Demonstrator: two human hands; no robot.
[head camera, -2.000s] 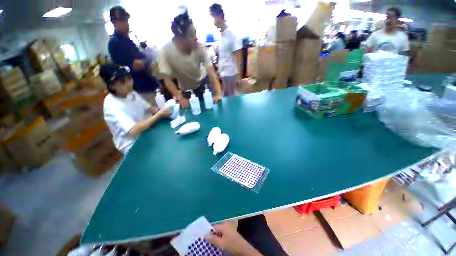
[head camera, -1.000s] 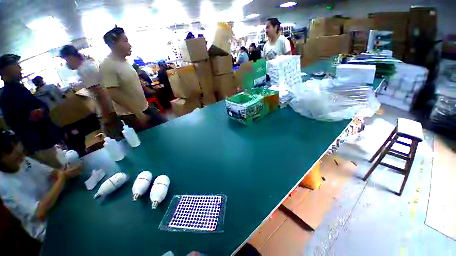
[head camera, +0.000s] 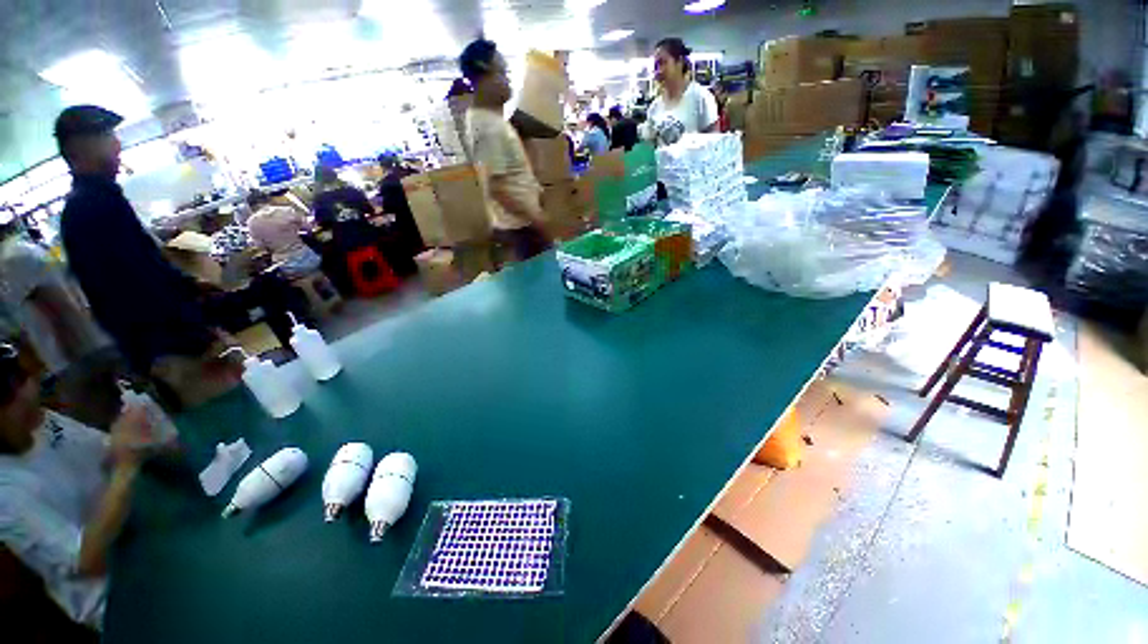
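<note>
Neither of my hands shows in the head view. A bagged sticker sheet (head camera: 491, 546) with rows of small purple dots lies flat on the green table (head camera: 529, 390), nearest in front of me. Its clear plastic edges show around it. Left of it lie three white bulb cameras: one close by (head camera: 392, 491), one beside that (head camera: 346, 477), and one tilted further left (head camera: 267, 481). Their metal screw bases point towards me. The sticker sheet that was in my hand is out of the picture.
Squeeze bottles (head camera: 271, 385) and a small white piece (head camera: 225, 466) are at the left. A seated person (head camera: 63, 503) is at the left edge. A green retail box (head camera: 609, 268), stacked white boxes (head camera: 700, 176) and clear plastic bags (head camera: 818, 243) are at the far end. A wooden stool (head camera: 990, 365) stands right.
The view has turned right since the oldest frame, and my hand with the sticker sheet has left the picture. The person in the beige shirt has walked away to the right behind the table.
</note>
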